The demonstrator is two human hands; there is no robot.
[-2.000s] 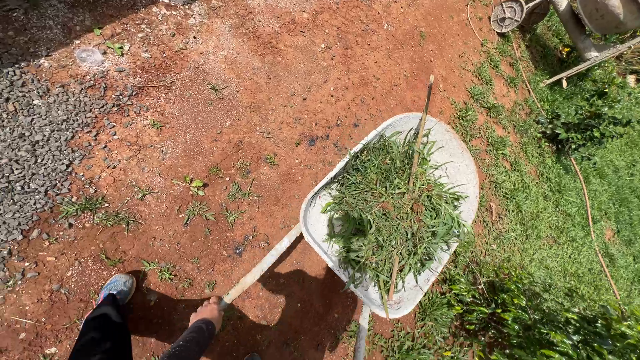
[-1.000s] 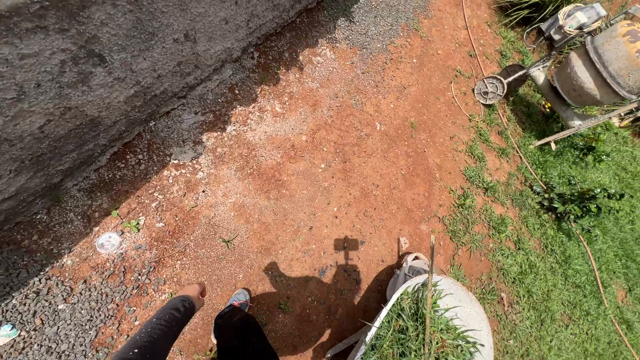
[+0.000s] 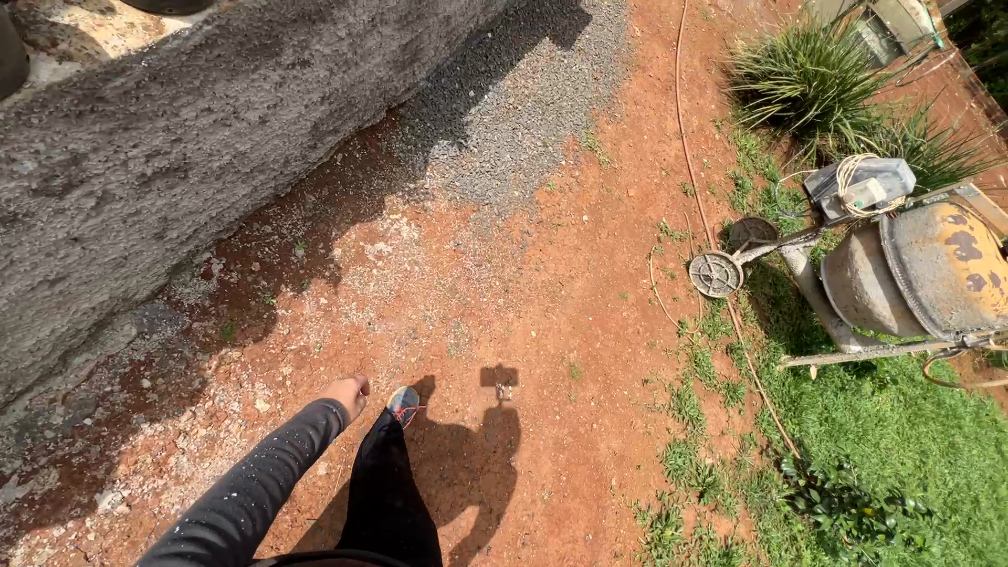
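Observation:
My left hand (image 3: 350,394) is at the lower left of the head view, at the end of a dark sleeve speckled with white. Its fingers are loosely curled, and nothing shows in them. It hangs over reddish soil (image 3: 472,331), just left of a grey shoe (image 3: 403,403) with orange laces. My right hand is out of view.
A rough grey wall (image 3: 205,134) runs along the left, with gravel (image 3: 520,118) beside its far end. On the right a concrete mixer (image 3: 906,276) with small wheels (image 3: 716,274) stands on grass. A hose (image 3: 683,118) lies along the soil near it.
My left hand, earlier on a handle of the grass-filled wheelbarrow, is off it. The wheelbarrow has left the view as the view shifted, and more of the wall and the mixer shows.

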